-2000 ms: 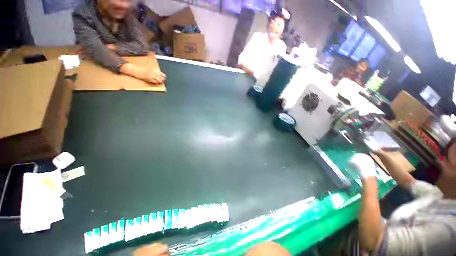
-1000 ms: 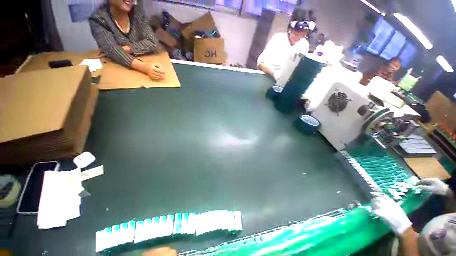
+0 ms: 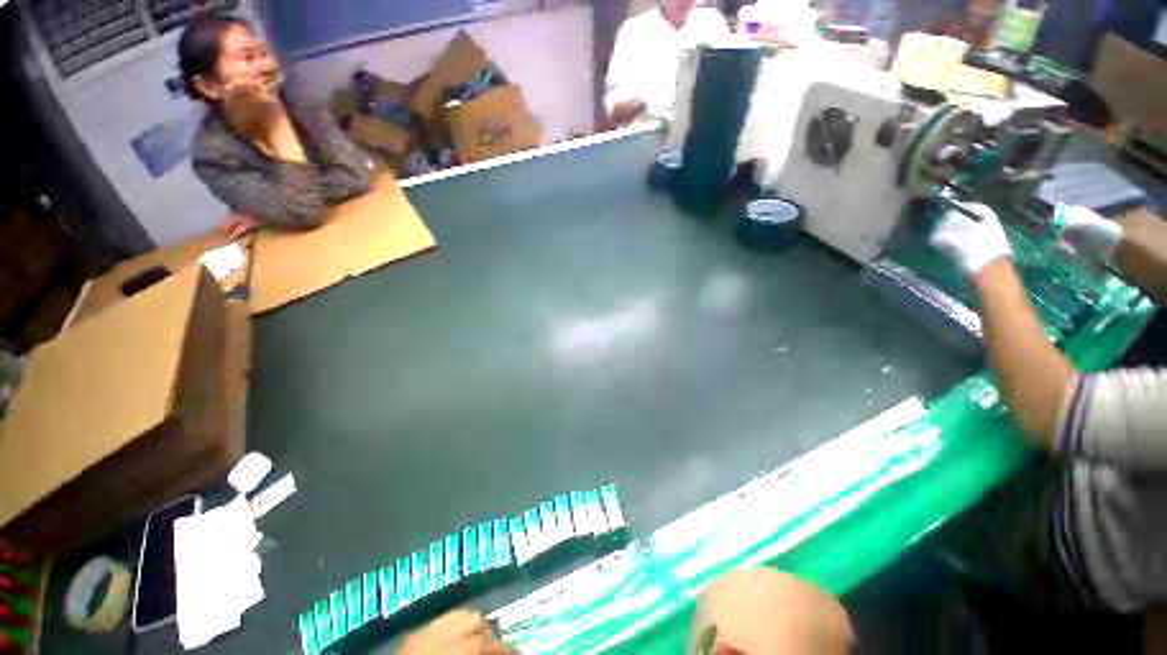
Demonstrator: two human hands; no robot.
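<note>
A curved row of small teal blocks with pale stripes [image 3: 467,557] stands side by side on the dark green bench top [image 3: 512,384], near the bench's front edge. My left hand [image 3: 456,635] is bare and shows only in part at the bottom edge, just below the row. My right hand [image 3: 770,617] appears as a rounded bare shape at the bottom edge, over the green edge covering, right of the row. Both are cut off by the picture's edge, so their fingers and any hold are hidden.
A white machine [image 3: 845,160] stands back right, with a white-gloved worker's hand [image 3: 970,239] at it. Dark green rolls [image 3: 768,221] stand beside it. Cardboard [image 3: 115,384], a phone [image 3: 156,563] and white paper slips [image 3: 215,576] lie left. A person leans on cardboard behind.
The view has shifted. The machine worker's gloved hands have moved up to the machine. The seated person has raised a hand to the face. My right hand shows again at the bottom edge.
</note>
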